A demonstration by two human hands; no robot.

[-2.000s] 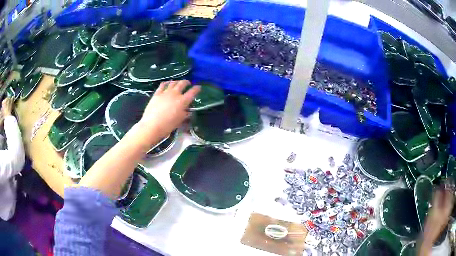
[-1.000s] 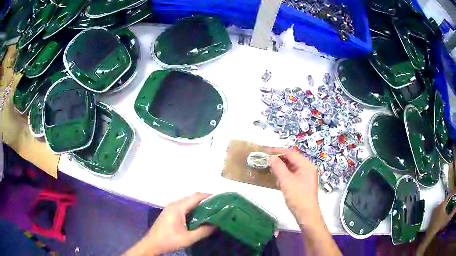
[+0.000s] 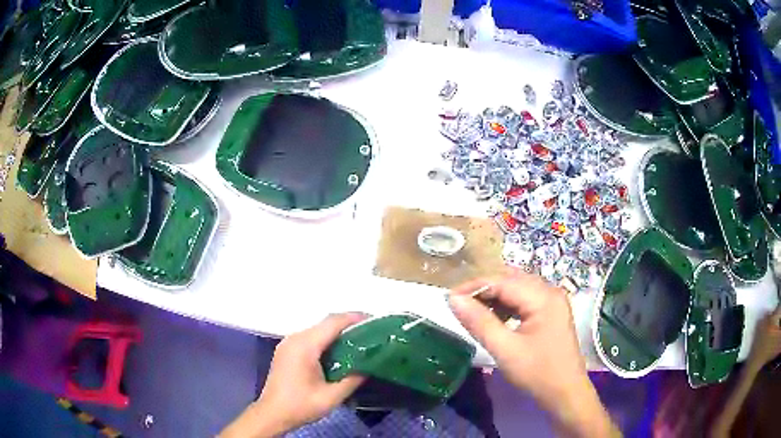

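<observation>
My left hand (image 3: 312, 372) grips a glossy green housing (image 3: 398, 359) by its left side, tilted, over my lap at the table's front edge. My right hand (image 3: 522, 329) pinches a thin whitish stick (image 3: 426, 321) whose far end is at the housing's upper surface; whether it touches I cannot tell. A small white oval dish (image 3: 441, 240) sits on a tan-brown board (image 3: 398, 252) behind the housing. A loose heap of small silvery parts (image 3: 548, 184), some with red or orange faces, lies to the right of the board.
One green housing (image 3: 295, 152) lies left of the board. More overlap at the left (image 3: 107, 188) and right (image 3: 642, 299). A blue bin (image 3: 548, 26) and grey upright (image 3: 435, 19) stand behind. A red stool (image 3: 107, 364) is on the floor. Another person's arm (image 3: 754, 368) shows at right.
My left hand has come from the left pile and now holds a housing. My right hand has moved from the dish towards the housing with the stick. Another housing now overlaps the back-left one.
</observation>
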